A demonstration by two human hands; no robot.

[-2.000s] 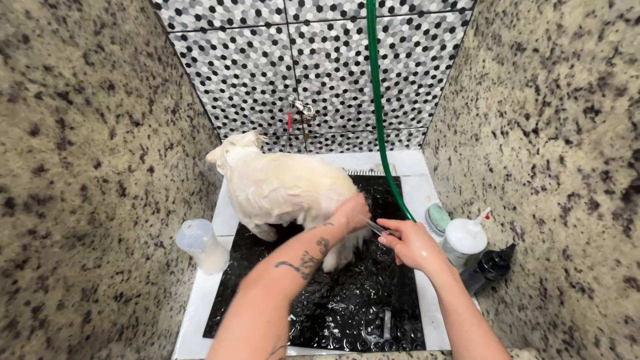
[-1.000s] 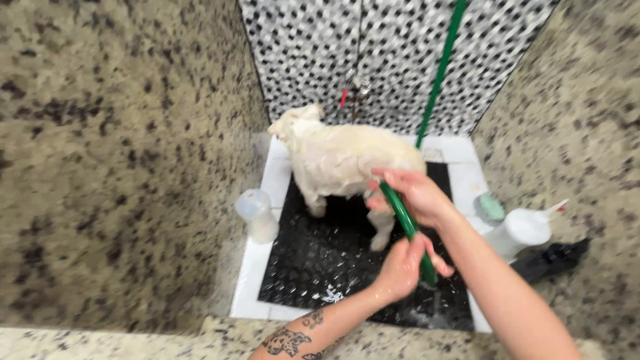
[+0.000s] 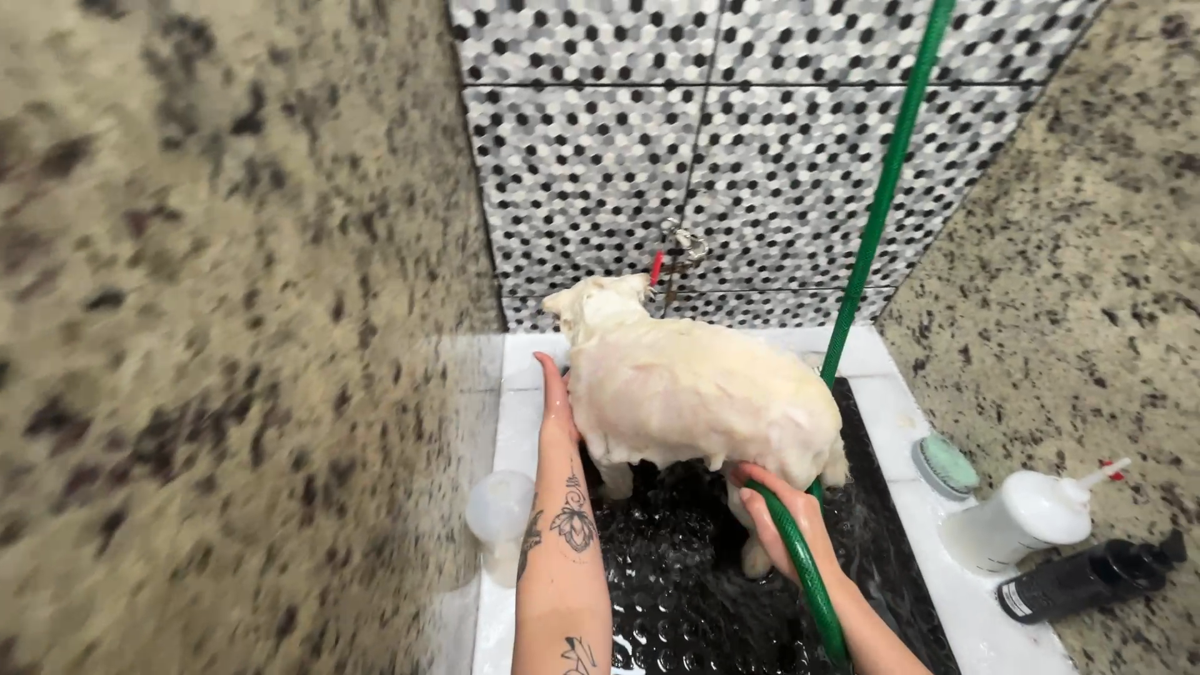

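A wet, light-coated dog [image 3: 703, 384] stands on a black rubber mat [image 3: 656, 600], its head toward the left. My left hand [image 3: 556, 398] is against the dog's chest, thumb raised and most fingers hidden behind the body; it shows no object. Near the dog's belly and hind leg, my right hand [image 3: 778, 511] grips a green hose [image 3: 802, 553], whose end is hidden under the dog. The hose also runs behind the dog and up the tiled wall.
Speckled stone walls rise at both sides. A translucent container [image 3: 500, 520] stands left; a green brush [image 3: 947, 465], white squeeze bottle [image 3: 1022, 520] and black pump bottle [image 3: 1087, 577] are right. A metal fitting [image 3: 686, 244] with a red piece is on the tiled wall.
My left hand has moved off the hose to the dog's chest. My right hand, holding the hose, is now lower, by the dog's belly. The view has shifted.
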